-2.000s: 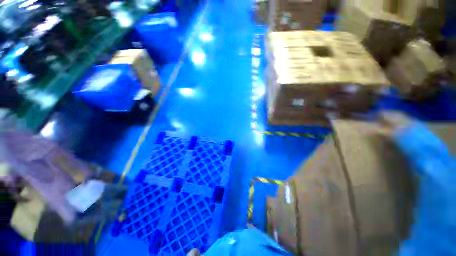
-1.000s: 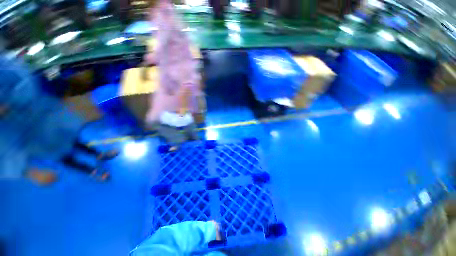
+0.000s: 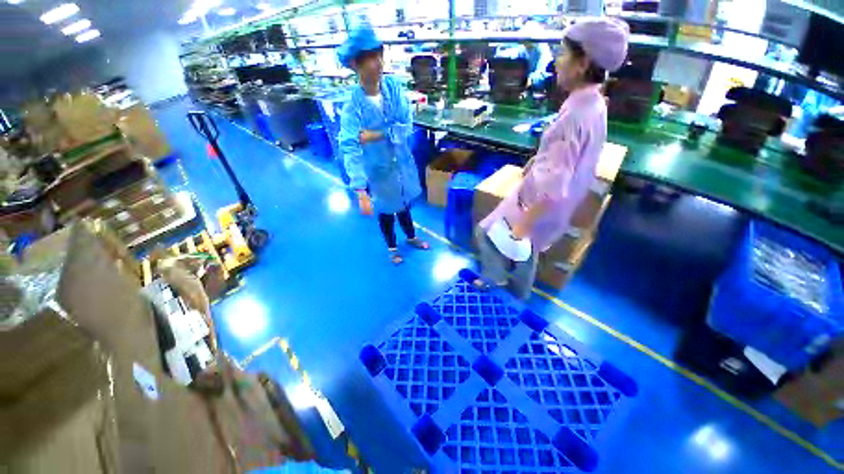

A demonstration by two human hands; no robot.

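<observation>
A blue plastic pallet [image 3: 486, 370] lies on the floor in front of me, its lattice showing and its round feet facing up. Neither of my hands is in view. Only a strip of my light blue sleeve or smock [image 3: 296, 467] shows at the bottom edge. A blue tote [image 3: 773, 310] filled with shiny clear bags stands under the bench at the right, with a white paper at its lower side.
A person in pink [image 3: 564, 176] stands at the pallet's far edge holding white paper. A person in light blue [image 3: 379, 148] stands farther back. A yellow pallet jack [image 3: 231, 236] stands left. Cartons and flattened cardboard [image 3: 74, 370] fill the near left. A green bench [image 3: 666, 162] runs along the right.
The view has swung left and up. My hand, at the pallet's near edge a second ago, is out of the picture. The light-blue-clad person now stands facing the person in pink.
</observation>
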